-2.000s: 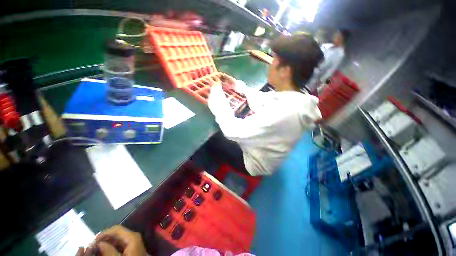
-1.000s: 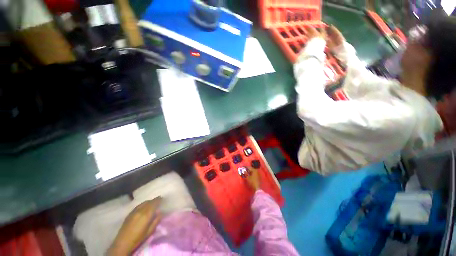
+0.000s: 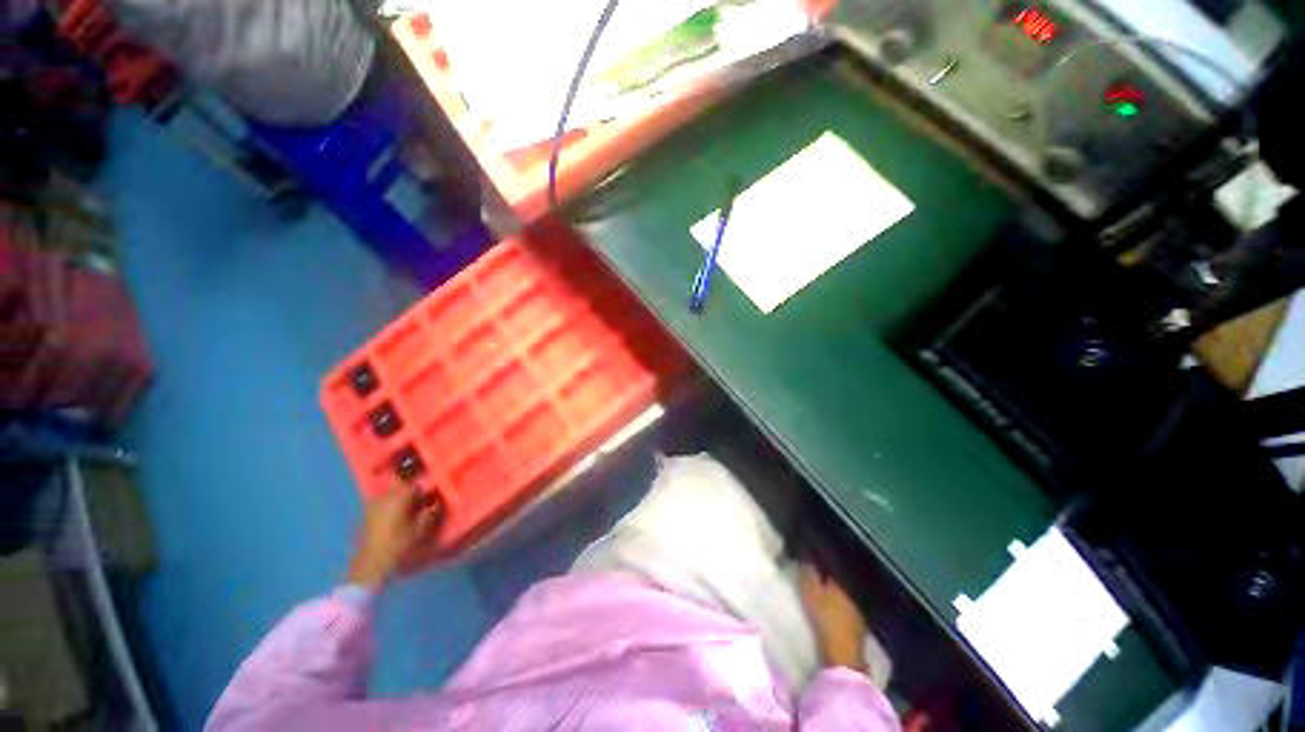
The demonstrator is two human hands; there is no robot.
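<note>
The red-orange parts tray (image 3: 494, 375) lies at the left of my lap. Several small black pieces (image 3: 382, 419) sit in pockets along its left edge; its other visible pockets are empty. My left hand (image 3: 389, 529) is at the tray's near-left corner, its fingertips closed around a black piece (image 3: 429, 503) at a pocket there. The fingers partly hide this piece. My right hand (image 3: 834, 618) is low beside my lap near the bench edge. It is small and blurred, and I cannot tell if it holds anything.
A yellowish paper slip (image 3: 809, 222) and a blue pen (image 3: 709, 260) lie on the green bench (image 3: 802, 372). A taped white sheet (image 3: 1042, 626) and black fixtures (image 3: 1002, 350) are at right. An instrument box (image 3: 1002, 86) and a document tray (image 3: 515, 179) are at the back.
The view has swung left, from the right tray and neighbouring worker to the left tray. My right hand has left the right tray; my left hand has moved from my lap to the left tray.
</note>
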